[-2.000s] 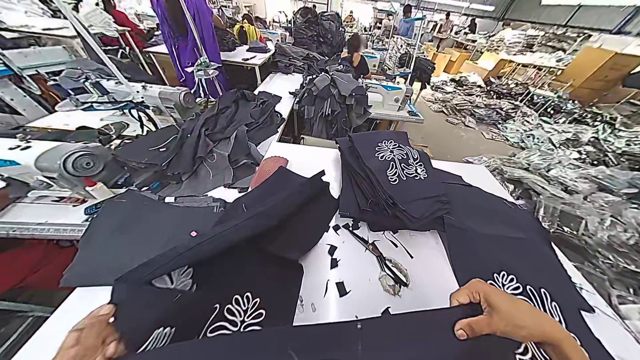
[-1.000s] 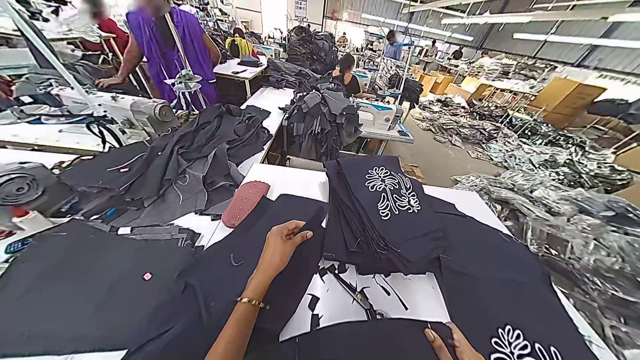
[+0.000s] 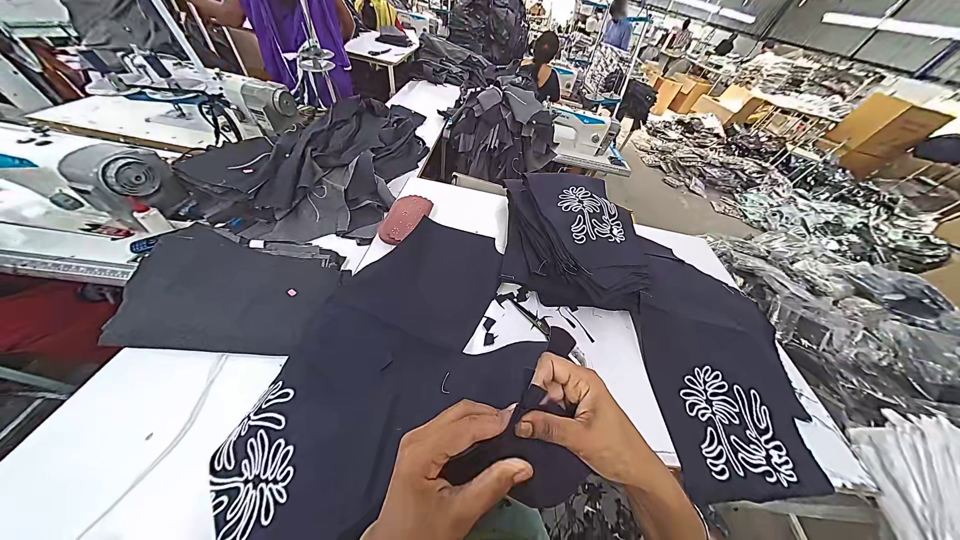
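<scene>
A dark fabric panel [image 3: 352, 375] with white embroidery at its lower left lies over the white table's front. My left hand [image 3: 457, 465] holds its edge near the front, thumb and fingers around the cloth. My right hand [image 3: 574, 416] pinches a folded narrow part of the same cloth, just right of the left hand. Behind the right hand, scissors [image 3: 531, 316] lie partly hidden among small dark scraps. A stack of dark embroidered pieces [image 3: 574, 255] sits beyond them, and another embroidered panel [image 3: 735, 390] hangs over the table at the right.
A dark grey cloth piece [image 3: 217, 300] and a reddish case [image 3: 405, 219] lie at left and centre back. Sewing machines [image 3: 124, 176] and heaped grey cloth [image 3: 330, 165] stand at the left. Plastic-wrapped bundles [image 3: 862, 300] fill the right side. People are in the background.
My left hand has come from the panel's far part to its front edge, close to my right hand. The cloth edge is now folded up between both hands, and embroidery shows at the panel's left.
</scene>
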